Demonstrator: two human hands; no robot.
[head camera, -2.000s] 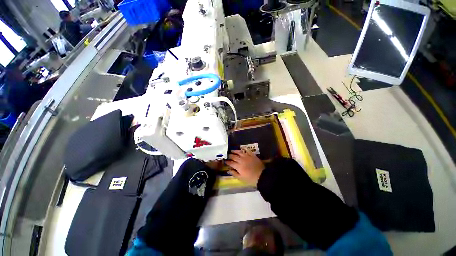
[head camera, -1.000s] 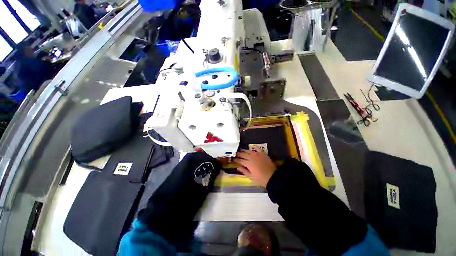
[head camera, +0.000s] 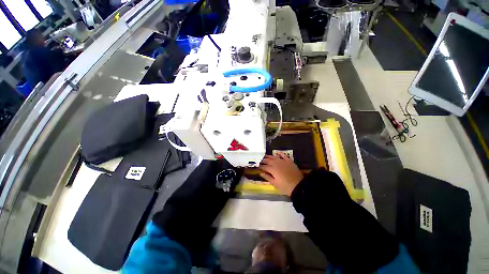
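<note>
A dark fabric panel (head camera: 301, 148) lies in the amber-brown clamp frame (head camera: 320, 148), which has yellow tape (head camera: 343, 155) on its right and front edges. A white label (head camera: 283, 154) lies on the panel. My right hand (head camera: 281, 172) lies flat on the panel beside the label, fingertips close to the machine head (head camera: 236, 134). My left hand is hidden under the machine head and behind its black sleeve; its fingers cannot be made out.
A labelled dark panel (head camera: 434, 222) lies at right, below red-handled snips (head camera: 394, 119) and a screen (head camera: 456, 64). At left are a puffy black stack (head camera: 115, 128), a labelled dark piece (head camera: 140, 163) and another dark panel (head camera: 110, 219). A person (head camera: 40, 56) sits at far left.
The view has shifted, so the machine and frame appear further right and slightly lower. My right hand stays on the panel beside the label. My left arm stays by the machine head.
</note>
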